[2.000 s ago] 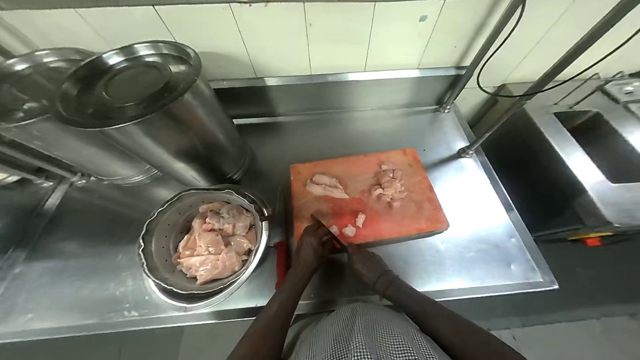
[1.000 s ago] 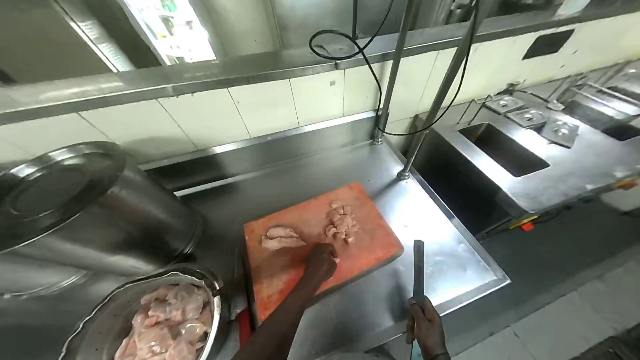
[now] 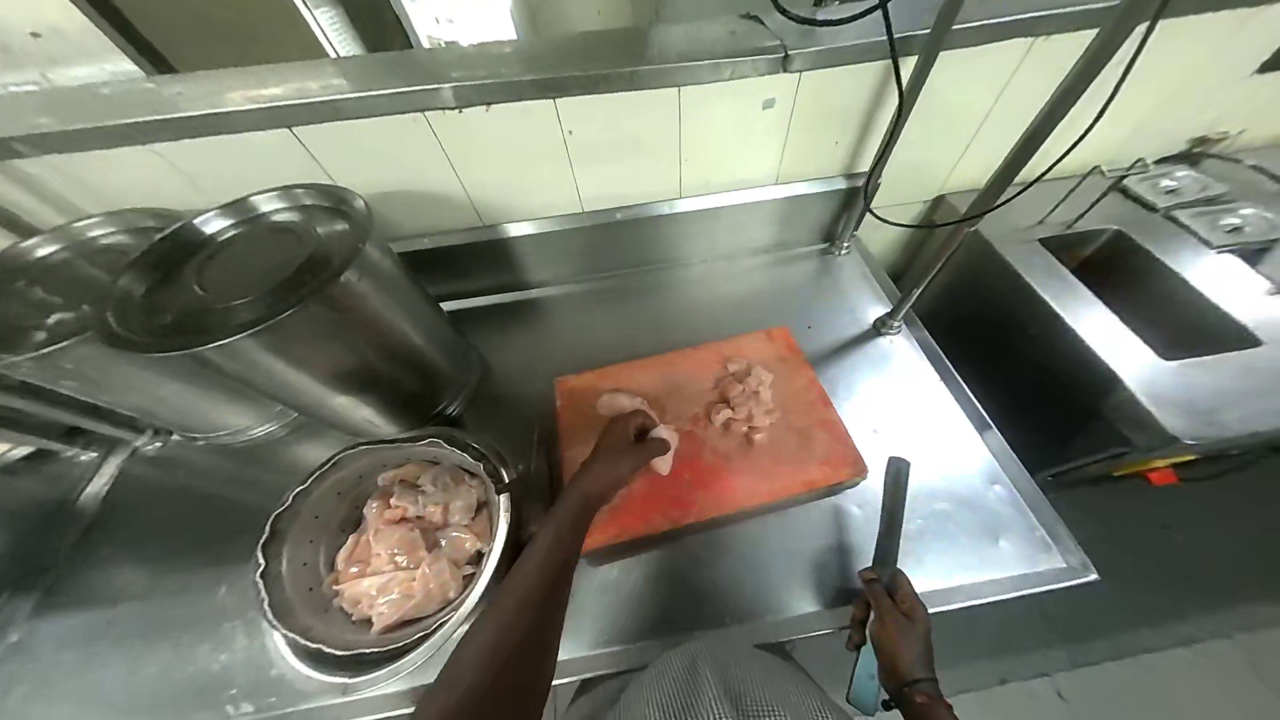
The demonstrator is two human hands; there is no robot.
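Note:
On the orange-red cutting board (image 3: 720, 490), my left hand (image 3: 622, 450) grips a piece of raw chicken (image 3: 664, 452) near the board's left side. Part of another pale strip of raw chicken (image 3: 622, 402) shows just behind my fingers. Small cut pieces of raw chicken (image 3: 745, 398) lie in a heap on the right half of the board. Off the board, at the counter's front edge, my right hand (image 3: 890, 620) is closed around the light blue handle of a knife (image 3: 890, 515), its broad dark blade pointing away from me.
A perforated metal bowl (image 3: 300, 560) of larger raw chicken pieces (image 3: 410, 550) stands left of the board. Behind it are large lidded steel pots (image 3: 330, 320). Metal posts (image 3: 975, 220) rise at the counter's right rear, with a black cable (image 3: 1060, 160) beside them. A steel unit (image 3: 1130, 350) stands at the right.
Two seconds ago both hands were together at the board's front with the knife; my right hand then moved right, off the board, with it. My left hand now grips a chicken piece.

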